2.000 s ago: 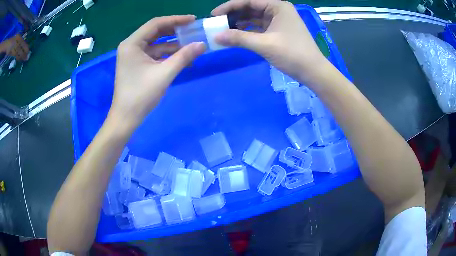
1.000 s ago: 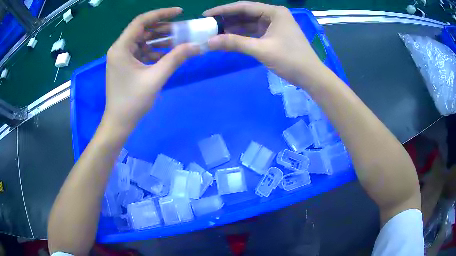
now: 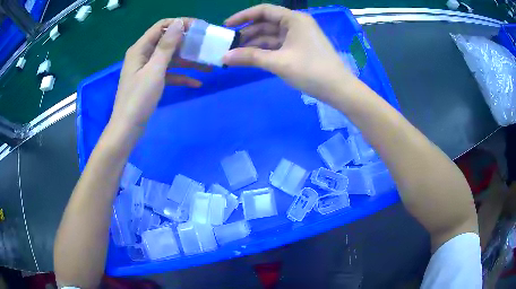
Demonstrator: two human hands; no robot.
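A white unit (image 3: 218, 45) with a black end is held above the far side of the blue bin (image 3: 226, 118). A clear plastic cover (image 3: 193, 40) sits around its left part. My left hand (image 3: 148, 70) grips the cover's left end between thumb and fingers, with its lower fingers spread beneath. My right hand (image 3: 294, 48) holds the unit's right end, thumb at the lower corner near the black end. Loose clear covers (image 3: 238, 169) lie along the bin's near and right sides. Part of the cover's left end is hidden by my left fingers.
A green belt (image 3: 102, 51) with scattered white units (image 3: 47, 83) runs beyond the bin, behind a pale metal rail (image 3: 54, 113). The bin rests on a dark work surface (image 3: 418, 73). A crumpled clear bag (image 3: 492, 84) lies at the right.
The held unit and cover have moved left and tilted, right end lower. My left thumb has moved up onto the cover's end. White units on the belt have shifted left.
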